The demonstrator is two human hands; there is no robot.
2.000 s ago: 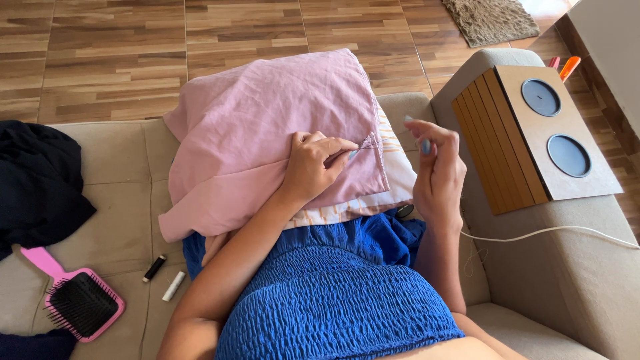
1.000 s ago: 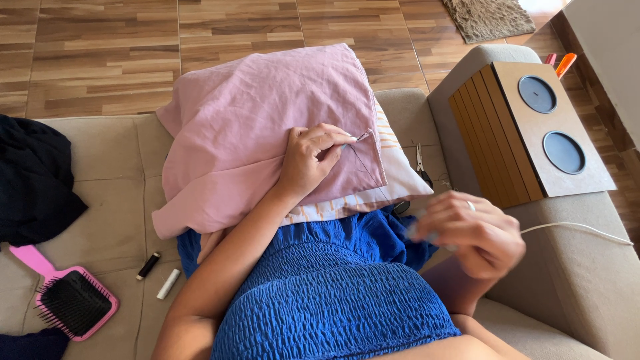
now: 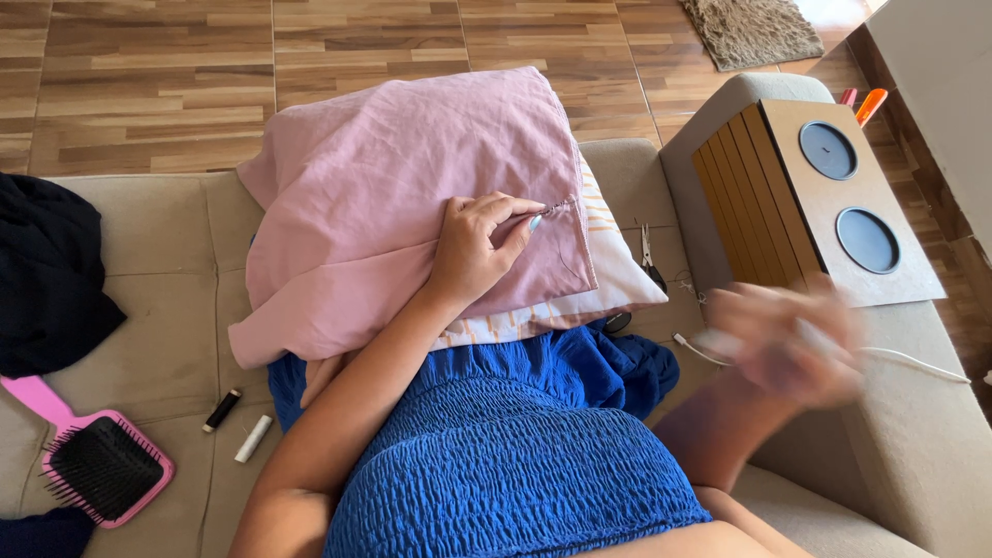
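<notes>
A pink cloth (image 3: 403,163) lies over a white and orange patterned pillow (image 3: 620,263) on my lap. My left hand (image 3: 487,242) pinches the cloth's folded edge between thumb and forefinger, beside a row of dark stitches (image 3: 559,205) near the corner. Loose dark thread (image 3: 570,260) curls on the cloth below them. Raised off to the right of the pillow, my right hand (image 3: 787,341) is blurred by motion, its fingers bent; whether a needle is in it cannot be seen. Scissors (image 3: 646,256) lie on the sofa just right of the pillow.
On the right armrest sits a slatted wooden tray (image 3: 790,194) with two round recesses, a white cable (image 3: 907,354) beside it. Black (image 3: 222,411) and white (image 3: 253,439) thread spools, a pink hairbrush (image 3: 108,469) and a black garment (image 3: 46,271) rest on the sofa at left.
My right hand has moved away from the cloth, outward to the right. My left hand keeps its pinch on the cloth. The scissors, hidden two seconds ago, now show.
</notes>
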